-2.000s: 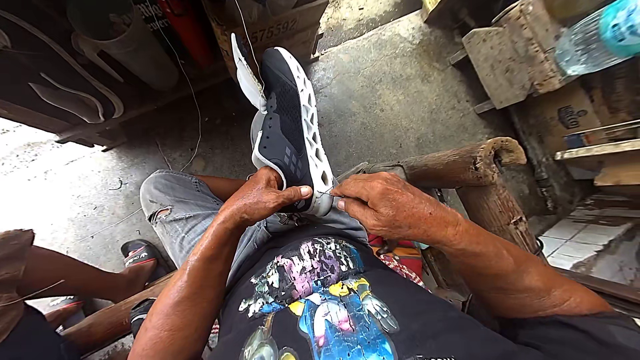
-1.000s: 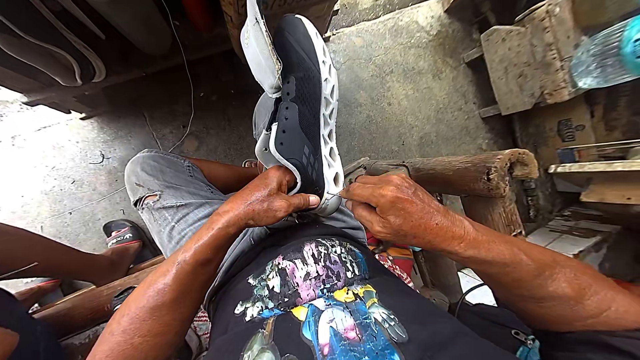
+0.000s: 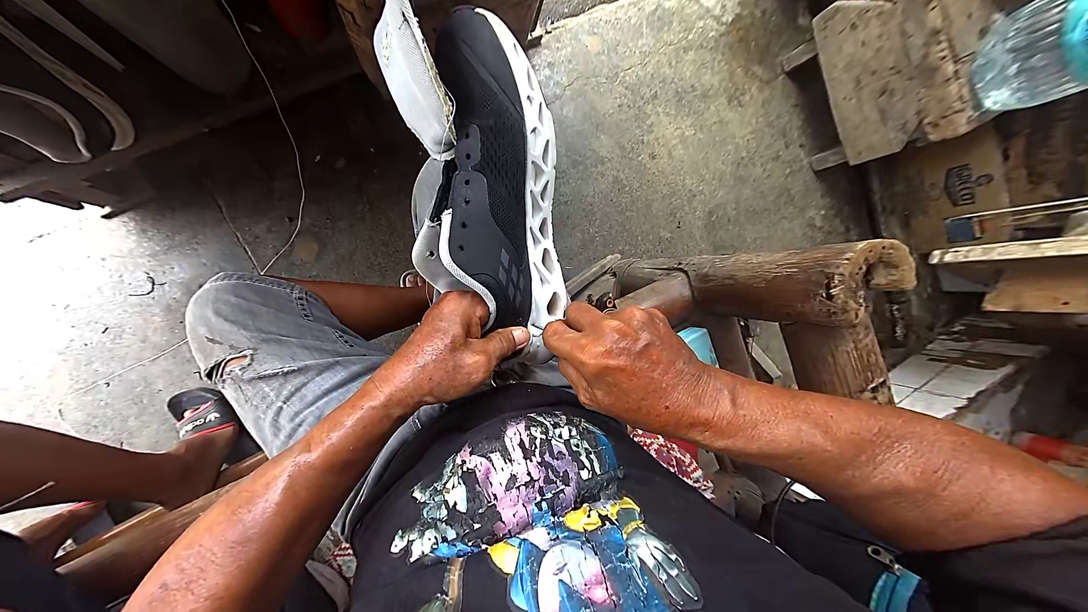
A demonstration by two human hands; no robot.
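Observation:
A black and white athletic shoe (image 3: 501, 195) lies along the upper middle of the view, toe pointing away, its white openwork sole facing right. The shoe's tongue (image 3: 415, 81) is pulled out and folded away to the upper left. My left hand (image 3: 450, 348) grips the heel, fingers inside the opening and thumb against the outside. My right hand (image 3: 625, 361) is at the heel end of the sole, its fingertips pinched together beside my left thumb. Whatever is between those fingertips is too small to make out.
A wooden armrest (image 3: 765, 276) stands right of my right hand. Further right are a wooden block (image 3: 867, 81), a plastic bottle (image 3: 1024, 59) and a cardboard box (image 3: 952, 191). A loose thread (image 3: 293, 153) hangs at the upper left. Another person's foot (image 3: 204, 450) in a sandal is at the left.
My right hand's fingertips have come in closer to the heel and my left thumb. My left hand keeps its hold on the shoe.

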